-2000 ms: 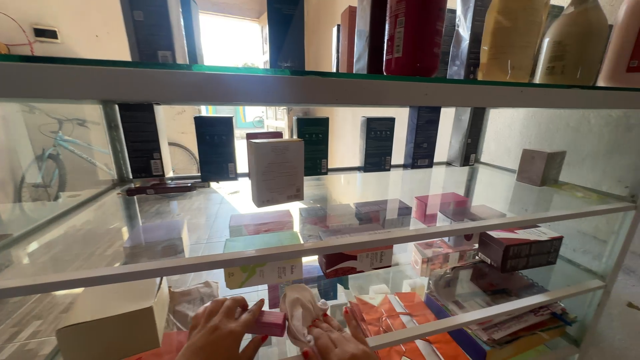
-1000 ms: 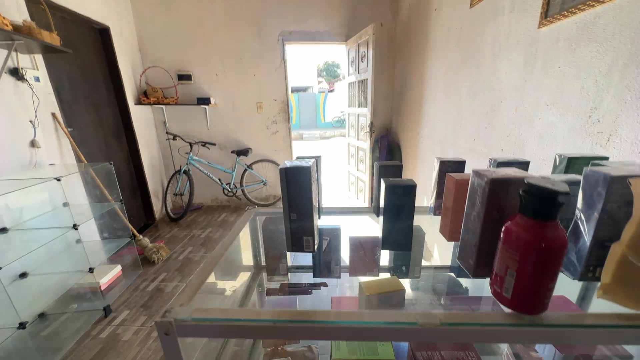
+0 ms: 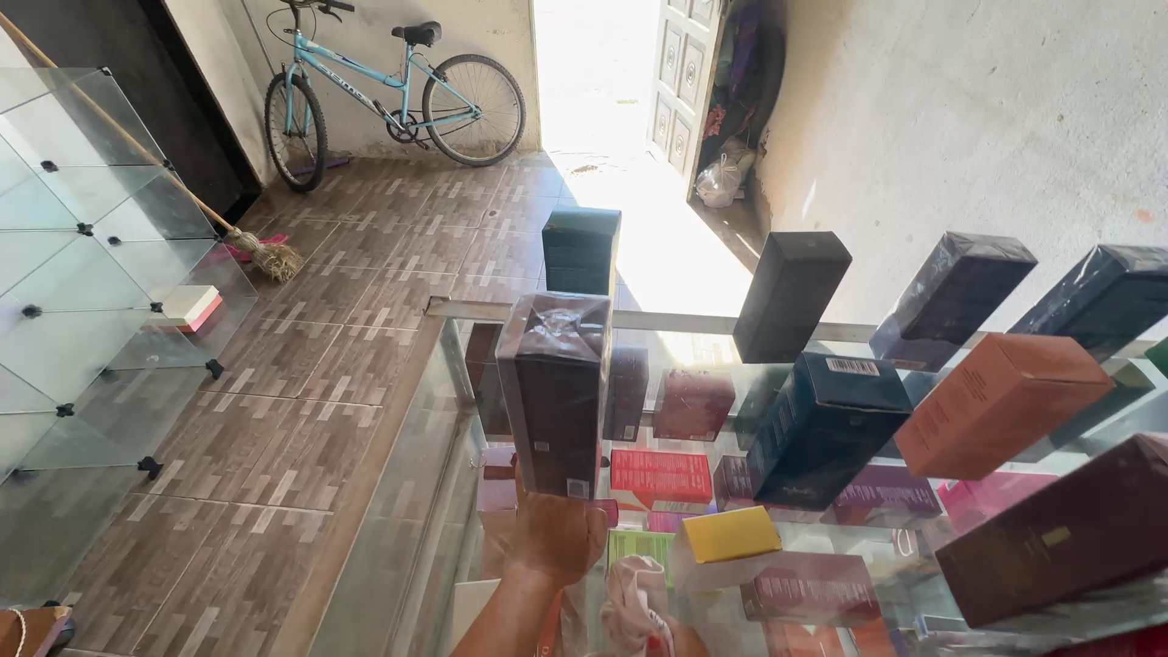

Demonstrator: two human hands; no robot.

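Seen through the glass top of the display case, my left hand is inside, just below a tall dark wrapped box that stands on the top. Its fingers are mostly hidden, and a small pink edge shows beside them; I cannot tell what it holds. My right hand shows only partly at the bottom, against a crumpled pale cloth that it grips. Near the hands, inside the case, are a red box and a green box. A yellow-topped box is just right of them.
Several boxes, including a dark blue box, an orange box and a maroon box, stand on the glass case. Glass cubicle shelving, a broom and a blue bicycle are beyond, near an open door.
The view has risen from the shelves and now looks down over the case top. Two seconds ago my left hand held a small pink box and my right hand the cloth.
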